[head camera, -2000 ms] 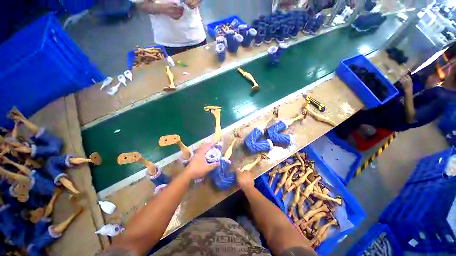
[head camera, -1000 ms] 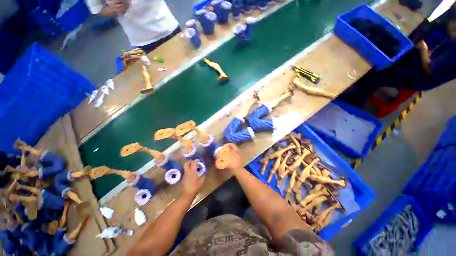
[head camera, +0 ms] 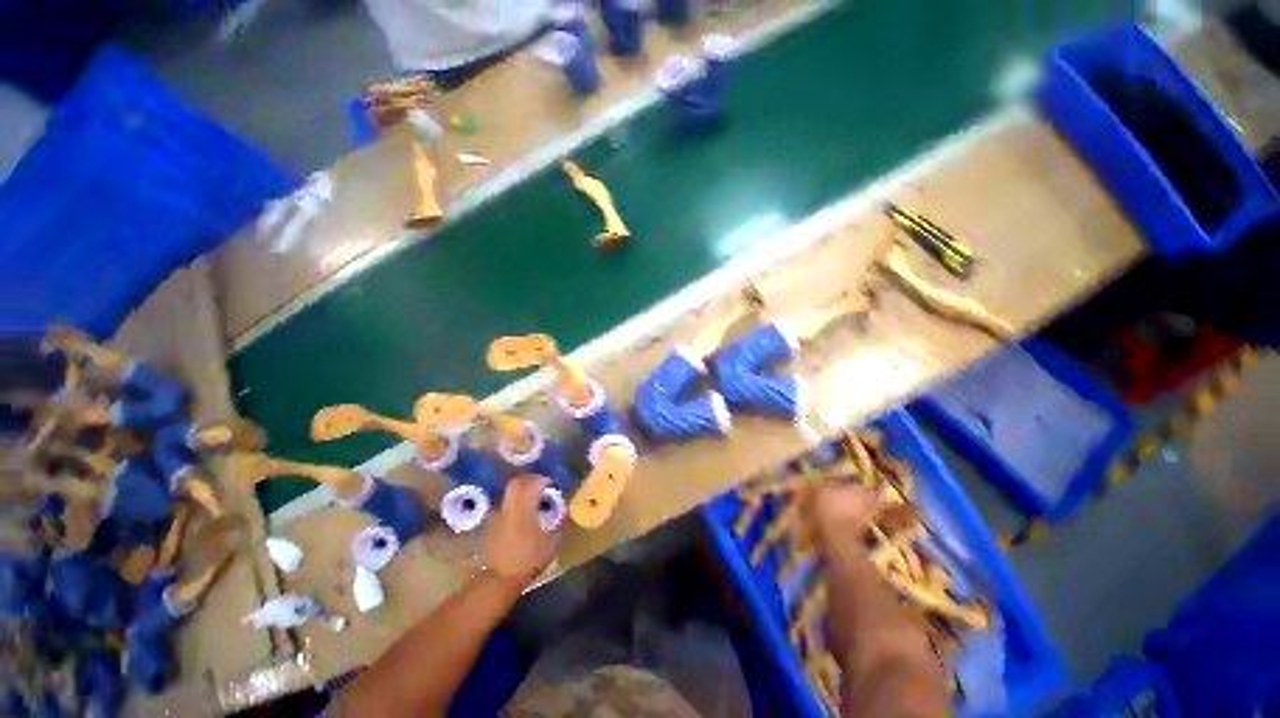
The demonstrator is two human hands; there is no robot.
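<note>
Several blue shorts pieces (head camera: 473,474) stand in a row on the ledge, each with one tan leg whose orange sole (head camera: 521,352) points up. Three show empty white-lilac cuffs (head camera: 465,508) with dark centres. The rightmost has a second leg, its sole (head camera: 601,488) towards me. My left hand (head camera: 522,527) is at the third shorts piece, its fingers on the blue part beside the cuff. My right hand (head camera: 845,522) is down in the blue bin (head camera: 1032,638) among loose tan legs (head camera: 920,582); it is blurred and its fingers are hidden.
Two half-fitted lower bodies (head camera: 758,370), a loose leg (head camera: 948,300) and a yellow-black knife (head camera: 928,239) lie right on the ledge. White bottles (head camera: 284,612) lie at lower left, beside a heap of lower bodies (head camera: 136,484). The green belt (head camera: 463,288) carries a leg (head camera: 600,206). A blue crate (head camera: 1158,140) stands at upper right.
My right hand has moved from the rightmost shorts piece down into the bin of legs. My left hand has stayed at the third piece. Earlier, both hands were at a shorts piece near the ledge's middle.
</note>
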